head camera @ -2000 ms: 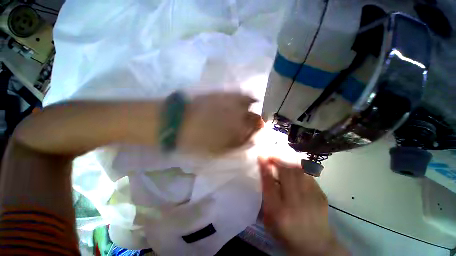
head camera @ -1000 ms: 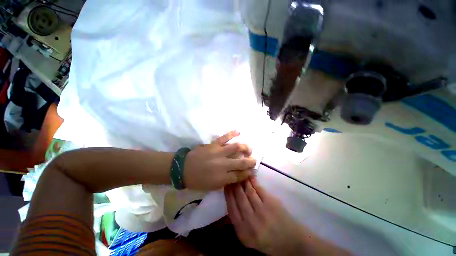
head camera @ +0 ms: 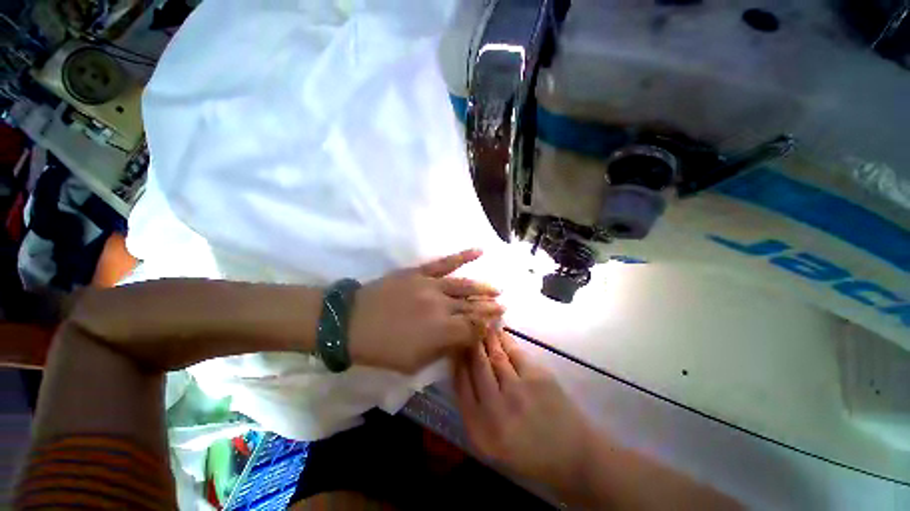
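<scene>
A large white garment [head camera: 289, 130] lies heaped left of the needle and spills over the table's front edge. The white sewing machine [head camera: 718, 100] stands at right, with its needle area [head camera: 559, 250] in bright glare. My left hand [head camera: 424, 314], with a green bangle, lies flat on the cloth just left of and below the needle area, fingers spread a little. My right hand [head camera: 514, 399] comes from below, its fingertips meeting my left fingers at the cloth's edge. The cloth between the fingertips is mostly hidden.
The smooth machine bed [head camera: 688, 339] with a dark seam line extends right. A cream machine [head camera: 95, 85] stands at upper left. A chrome guard [head camera: 496, 120] and a dark round knob [head camera: 637, 195] are on the machine head. Blue patterned fabric [head camera: 269, 474] shows at the bottom.
Since the earliest frame both hands have moved toward the table's front edge and come together. The view has shifted and the black label no longer shows. Over the last second the hands have barely moved.
</scene>
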